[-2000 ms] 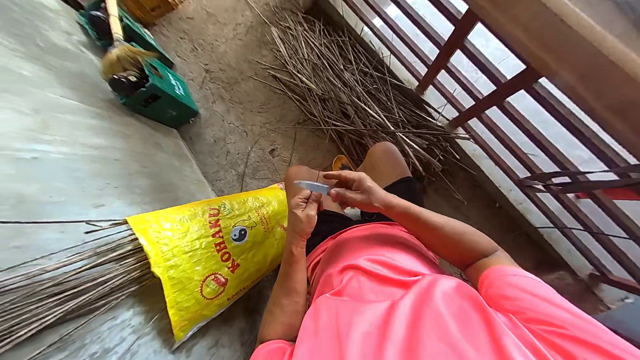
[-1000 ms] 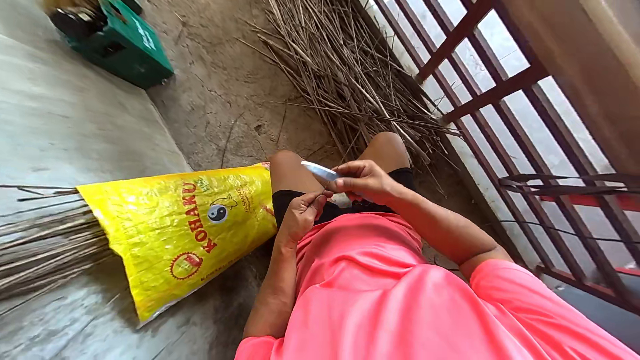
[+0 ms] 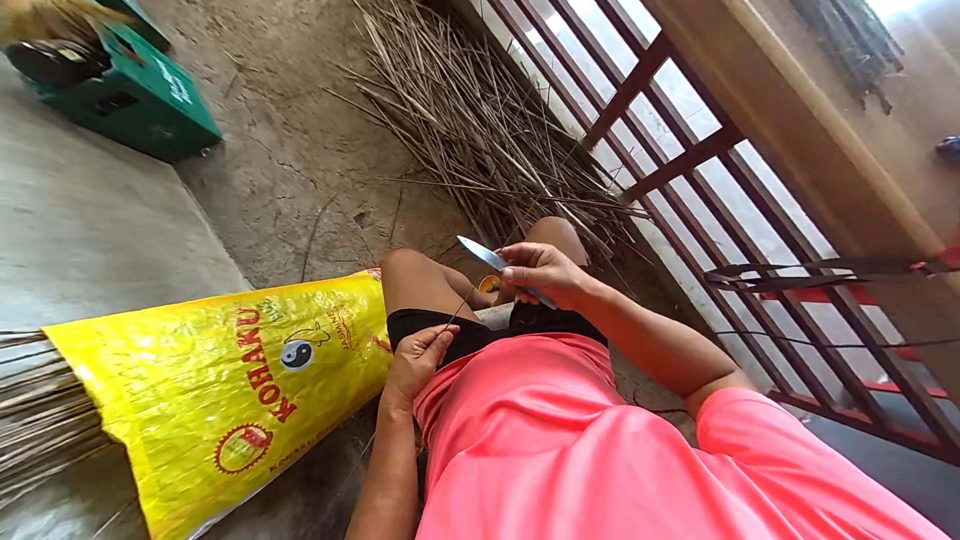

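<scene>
My right hand [image 3: 544,274] holds a knife [image 3: 484,253] above my lap, its pale blade pointing up and to the left. Between the thumb and fingers of my left hand [image 3: 425,352] is the end of a thin brown stick [image 3: 459,306], which runs up toward the knife; whether it touches the blade I cannot tell. A yellow woven plastic sack [image 3: 217,382] with printing lies beside my left leg. Long thin sticks [image 3: 52,420] stick out from under its left edge. More dry sticks [image 3: 480,120] lie in a loose pile on the ground beyond my knees.
A green plastic crate [image 3: 150,105] with a dark bottle [image 3: 56,61] in it stands at the upper left on the dirt floor. A smooth concrete surface [image 3: 105,202] lies left of me. Along the right runs a brown metal grille [image 3: 675,165], with a dark strap [image 3: 810,274] across it.
My hands were close together two seconds ago; now they are farther apart, the right one with the knife up and to the right of the left. The view has shifted.
</scene>
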